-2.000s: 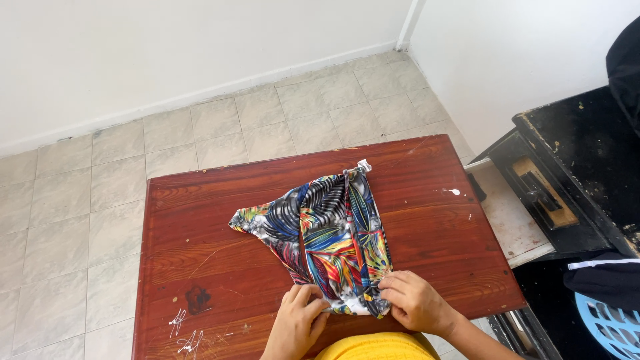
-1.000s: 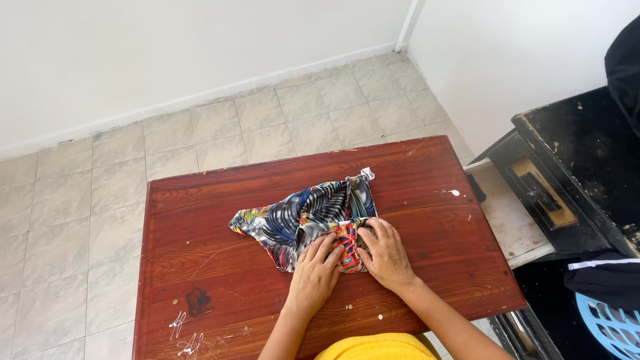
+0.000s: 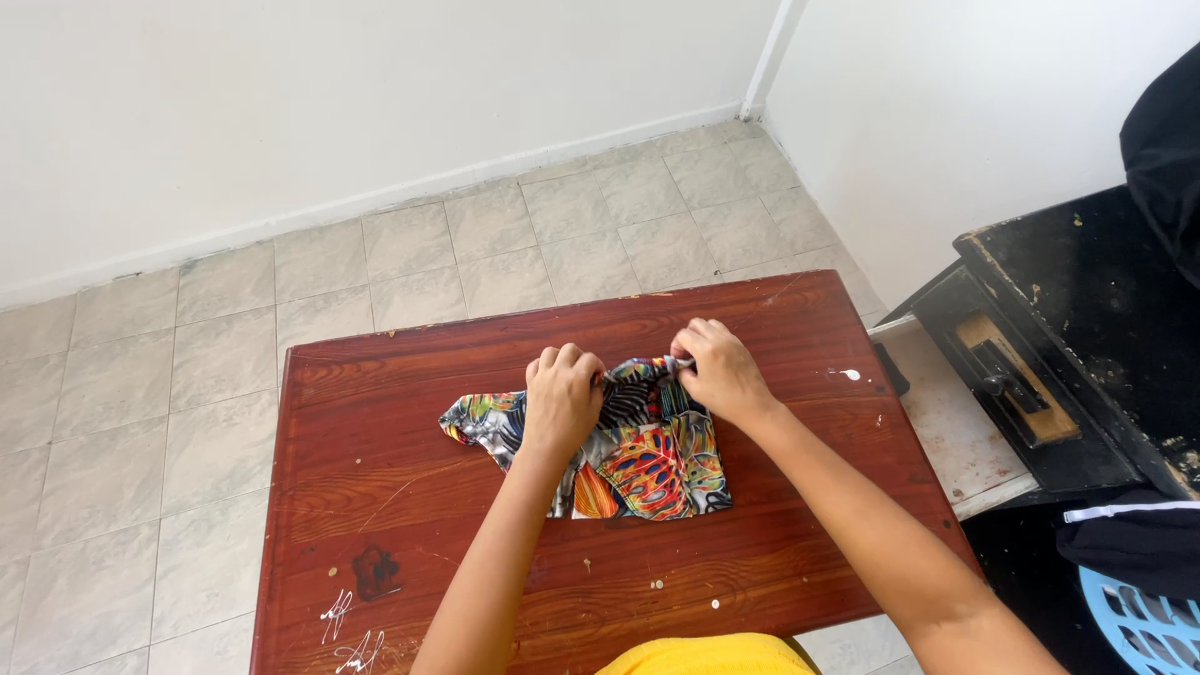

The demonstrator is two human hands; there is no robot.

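Observation:
A multicoloured patterned cloth garment (image 3: 647, 469) lies partly folded on the reddish-brown wooden table (image 3: 787, 544), its narrow end pointing left. My left hand (image 3: 564, 394) pinches the garment's far edge near the middle, with the fingertips curled under and partly hidden. At the far right corner, my right hand (image 3: 717, 366) grips the same edge, where a bit of pale material shows by the fingers. Between the two hands the far edge is slightly bunched. The near part lies flat on the tabletop.
To the right stands a worn black wooden cabinet (image 3: 1078, 272) with an open drawer (image 3: 947, 403) beside the table. A light blue plastic basket (image 3: 1116, 619) with dark cloth (image 3: 1125, 544) is at the lower right. Dark fabric (image 3: 1162, 141) hangs over the cabinet. White walls meet beyond the tiled floor.
The garment's near part, which reached the table's near edge at first, is now folded up away from me. Both hands have moved from that near edge to the garment's far edge.

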